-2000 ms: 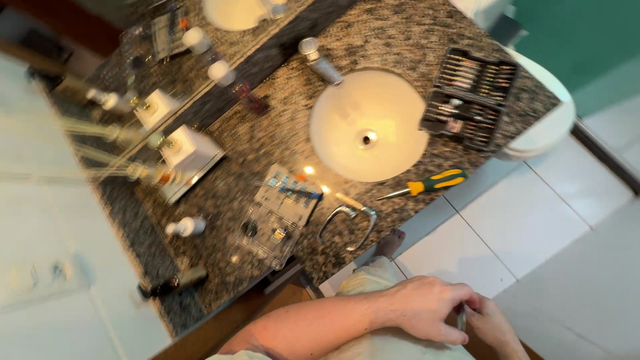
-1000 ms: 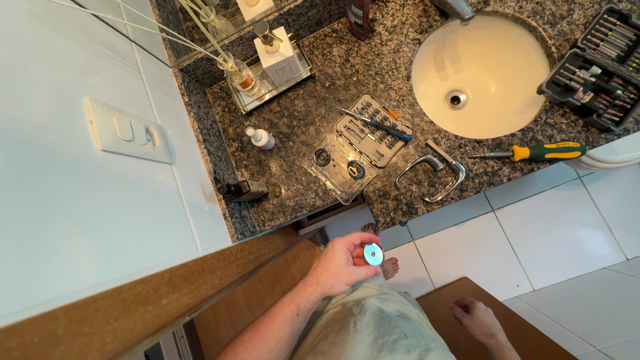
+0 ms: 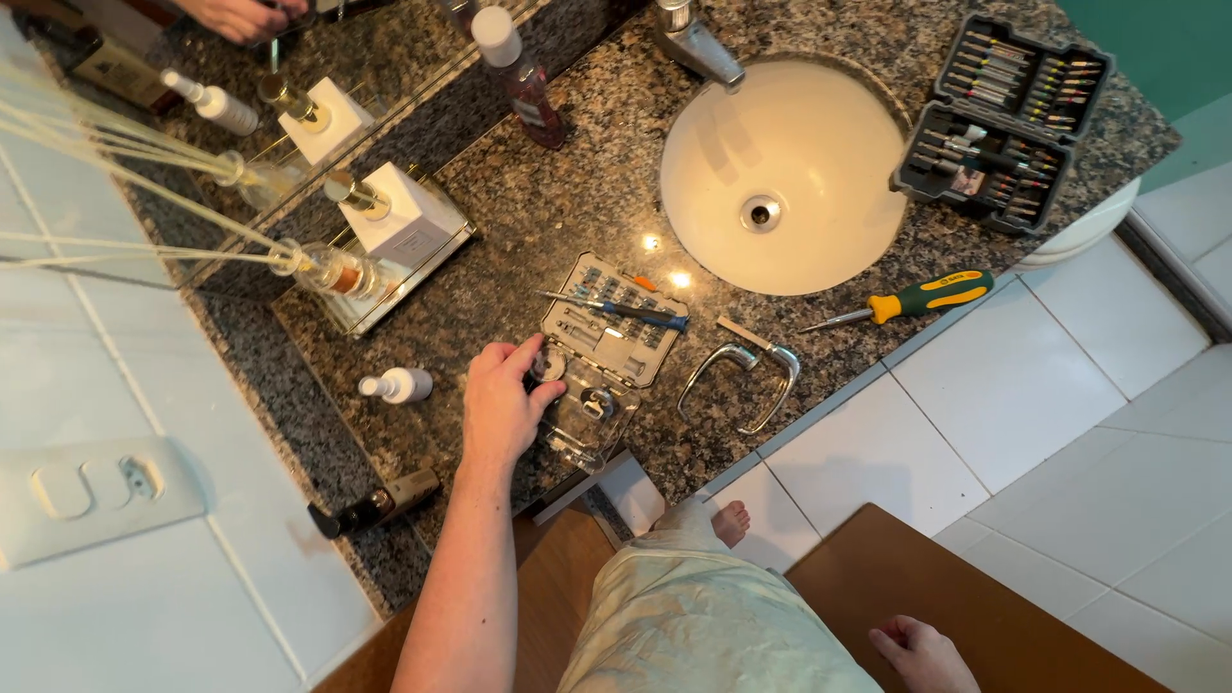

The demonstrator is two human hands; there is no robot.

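Observation:
My left hand (image 3: 505,399) reaches over the granite counter, thumb and forefinger on a small round metal part (image 3: 549,365) at the clear lid (image 3: 577,438) of a bit case. Another round metal part (image 3: 597,403) lies in that lid. Across the case's bit tray (image 3: 616,332) rests a blue and black precision screwdriver (image 3: 630,311). Two curved chrome handles (image 3: 707,375) (image 3: 784,395) lie to the right, near a green and yellow screwdriver (image 3: 924,296). My right hand (image 3: 919,654) is low at the right, above a brown surface, fingers curled; whether it holds anything cannot be told.
A white sink basin (image 3: 789,173) with a chrome faucet (image 3: 703,48) is set in the counter. An open black bit set (image 3: 1001,125) lies right of it. On the left are a small white bottle (image 3: 397,386), a dark bottle (image 3: 375,505), and a glass tray (image 3: 423,279) with a reed diffuser (image 3: 337,272).
My left hand has moved from above my lap to the clear lid, taking the round metal part there. Two seconds ago my hands were together; now they are apart.

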